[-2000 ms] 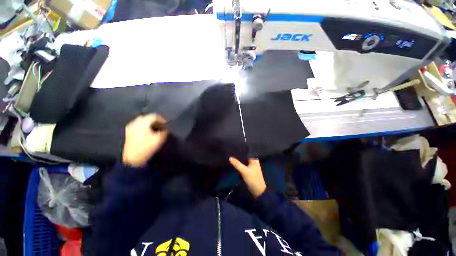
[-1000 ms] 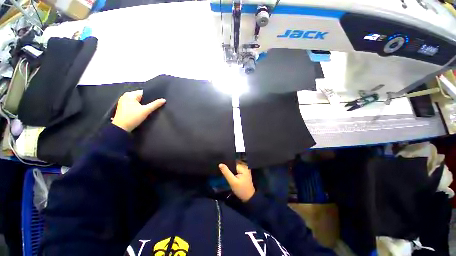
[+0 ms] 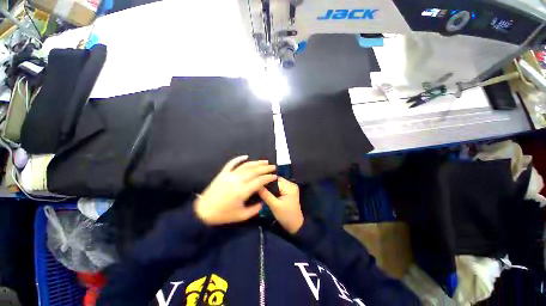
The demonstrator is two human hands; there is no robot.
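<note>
A large black garment panel [image 3: 209,125] lies left of the needle, its near edge at the table's front. A small black cut piece [image 3: 323,128] lies to the right, with a narrow white gap between the two. Both run up to the brightly lit presser foot [image 3: 272,83] of the white sewing machine [image 3: 347,15]. My left hand [image 3: 236,190] lies over the panel's near edge, fingers pointing right. My right hand [image 3: 284,202] pinches the cloth edge at the near end of the gap. The fingers of both hands meet there.
Folded black pieces [image 3: 57,98] lie at the table's left end. Thread snips [image 3: 427,95] lie right of the needle. A blue plastic basket [image 3: 54,275] with a clear plastic bag [image 3: 78,239] stands at lower left. Black cloth [image 3: 479,203] hangs at right.
My left hand has moved right from the panel's left part to beside my right hand. The panel's far edge lies straighter than before. My right hand stays near the gap's near end.
</note>
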